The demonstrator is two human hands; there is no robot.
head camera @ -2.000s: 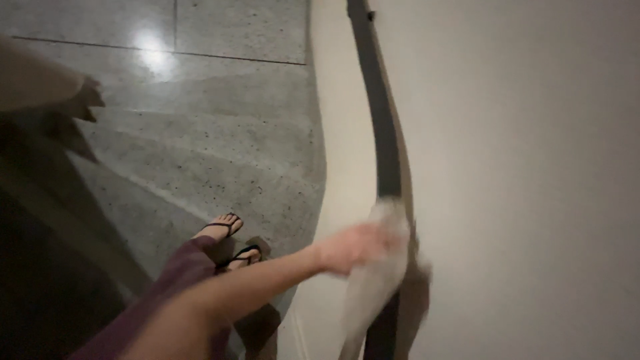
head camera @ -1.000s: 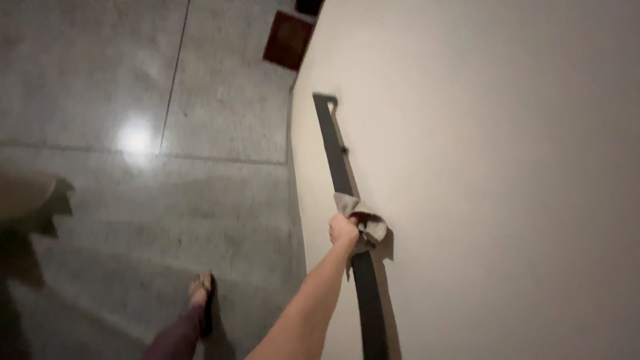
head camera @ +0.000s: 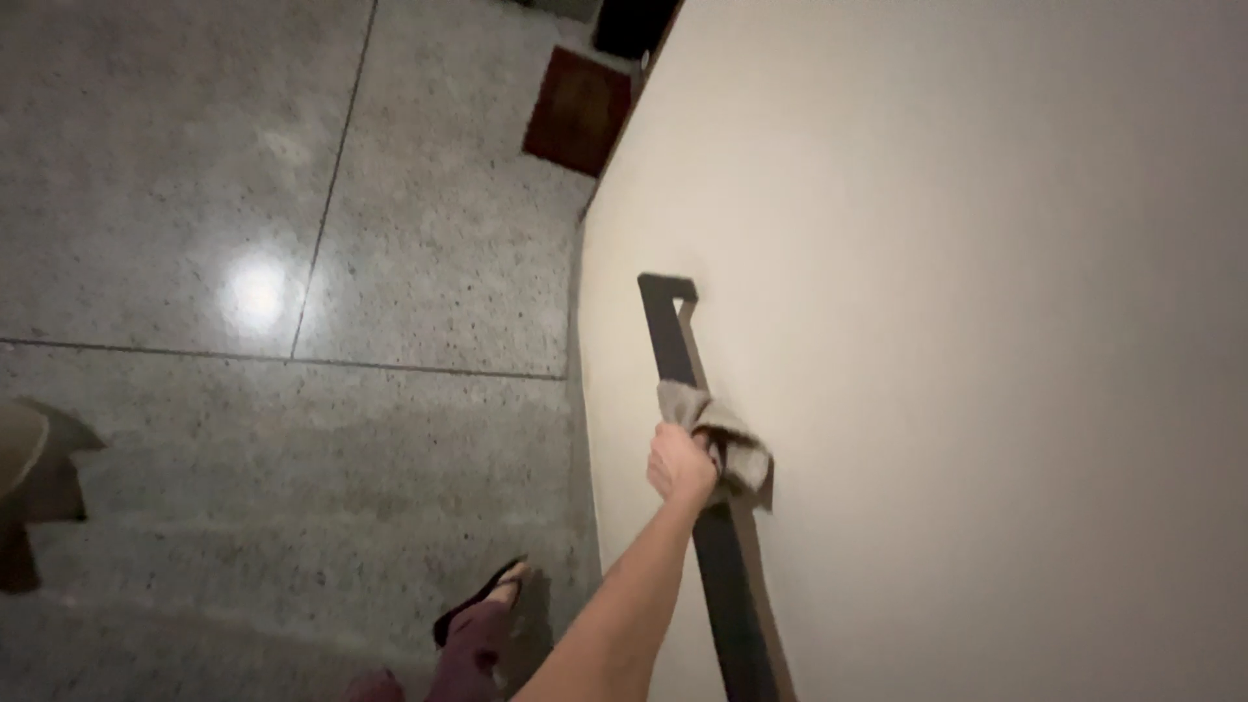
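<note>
A dark, flat handrail [head camera: 731, 585] runs along the pale wall, from the bottom of the view up to a squared end that turns in to the wall. My right hand [head camera: 682, 463] is closed around a light grey-beige cloth [head camera: 746, 463], which is wrapped over the rail a short way below that end. The cloth's loose folds hang out on the wall side, and the fingers are partly hidden by it. My left hand is out of view.
The pale wall [head camera: 936, 341] fills the right side. Grey speckled flooring [head camera: 448, 263] with dark joint lines lies at left. A reddish-brown mat [head camera: 578, 110] is by the wall at the top. My sandalled foot [head camera: 507, 585] stands below; a curved pale edge [head camera: 21, 444] is at far left.
My right hand and the cloth have moved along the handrail toward its squared end. The view has shifted forward, with the mat and the rail's end now in sight.
</note>
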